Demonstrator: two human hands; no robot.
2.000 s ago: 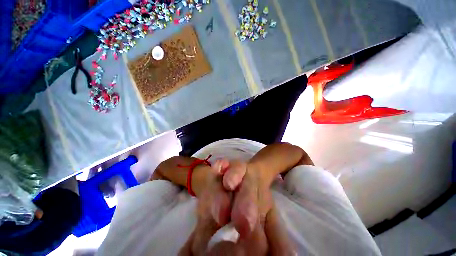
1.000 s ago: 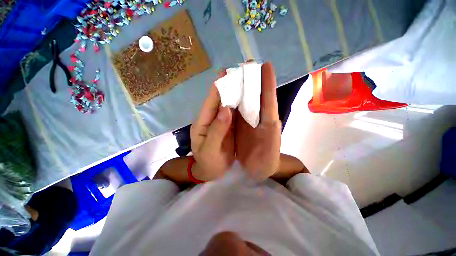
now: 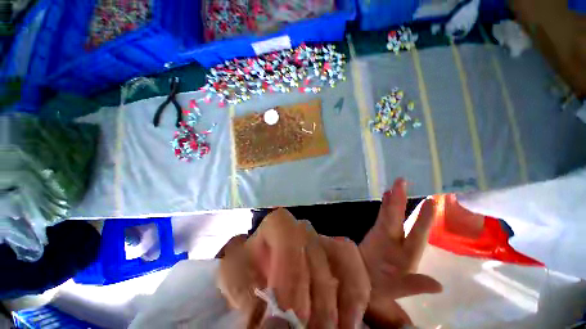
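My left hand (image 3: 299, 270) is in front of my lap, back up with fingers curled. A small piece of white tissue (image 3: 276, 305) sticks out at its fingers; the rest is hidden. The hand lies next to the base of my right hand. My right hand (image 3: 395, 250) is palm up, fingers spread and thumb out to the right, with nothing in it. Both hands are just below the bench's near edge.
The grey-covered bench (image 3: 340, 180) holds a cardboard mat (image 3: 257, 144) with a white disc (image 3: 271, 116), black pliers (image 3: 168, 106), red-and-blue parts (image 3: 191, 144), yellow-and-pale parts (image 3: 393, 114) and joined pieces (image 3: 276, 74). Blue crates (image 3: 193, 38) stand behind. Blue (image 3: 160, 238) and red (image 3: 479, 234) stools are below.
The hands were side by side with the tissue across the fingers; now the left is curled on it and the right is spread to the right. The view has tilted up, showing more crates.
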